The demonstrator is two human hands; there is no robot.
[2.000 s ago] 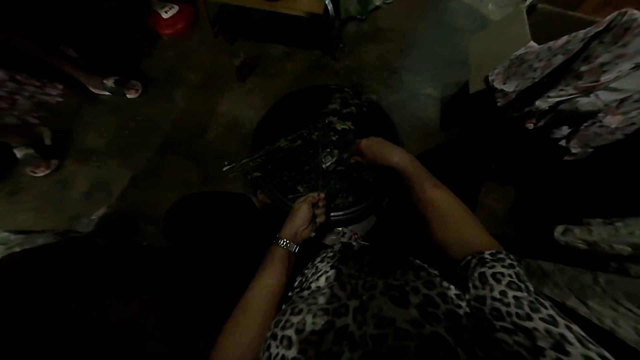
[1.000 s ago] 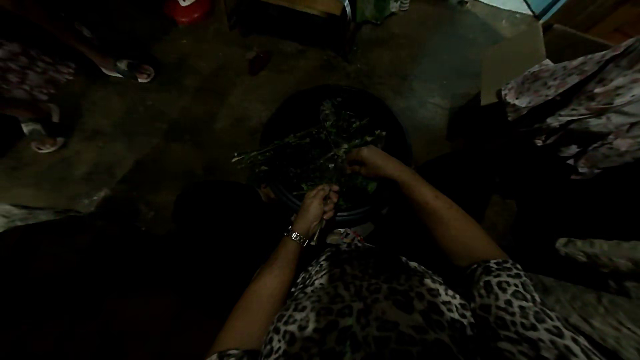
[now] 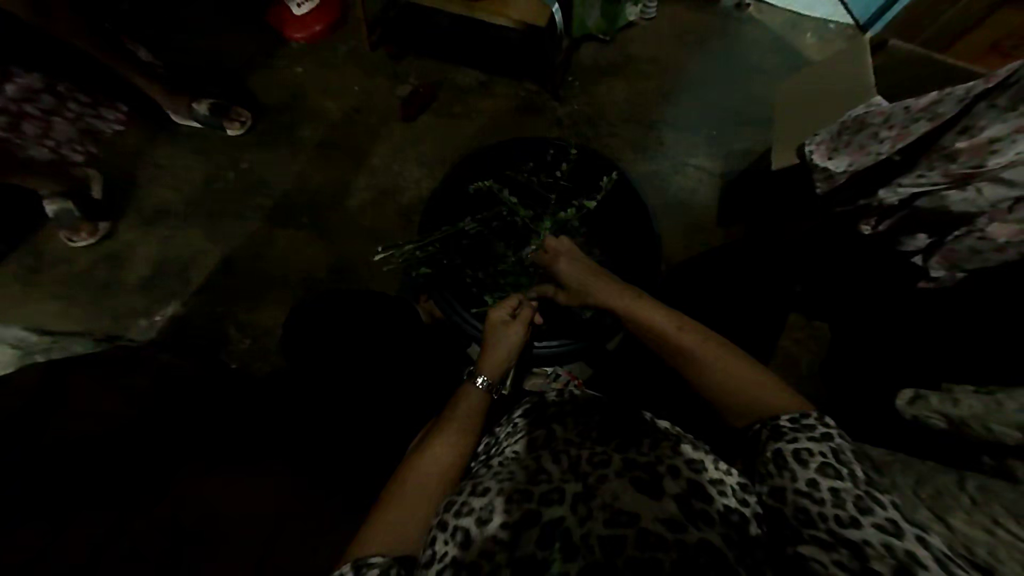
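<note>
A round dark tub (image 3: 640, 216) stands in front of my lap, with leafy green stems (image 3: 512, 208) heaped in it; several bare stem ends stick out over its left side. My left hand (image 3: 508, 324), with a metal-band watch at the wrist, is closed on thin plant stems at the near rim. My right hand (image 3: 572, 272) is just above and to the right of it, over the leaves, its thumb close to the left fingers. The light is dim, and whether the right fingers hold a sprig cannot be told.
At the left are a person's sandalled feet (image 3: 220, 116) on the floor. A red round object (image 3: 306, 20) and a low wooden piece of furniture (image 3: 496, 10) lie beyond the tub. An open cardboard box (image 3: 824, 100) and floral cloth (image 3: 960, 176) are at the right.
My right hand has come down close to my left hand, its thumb now apart from the fingers. The left hand stays closed at the near rim.
</note>
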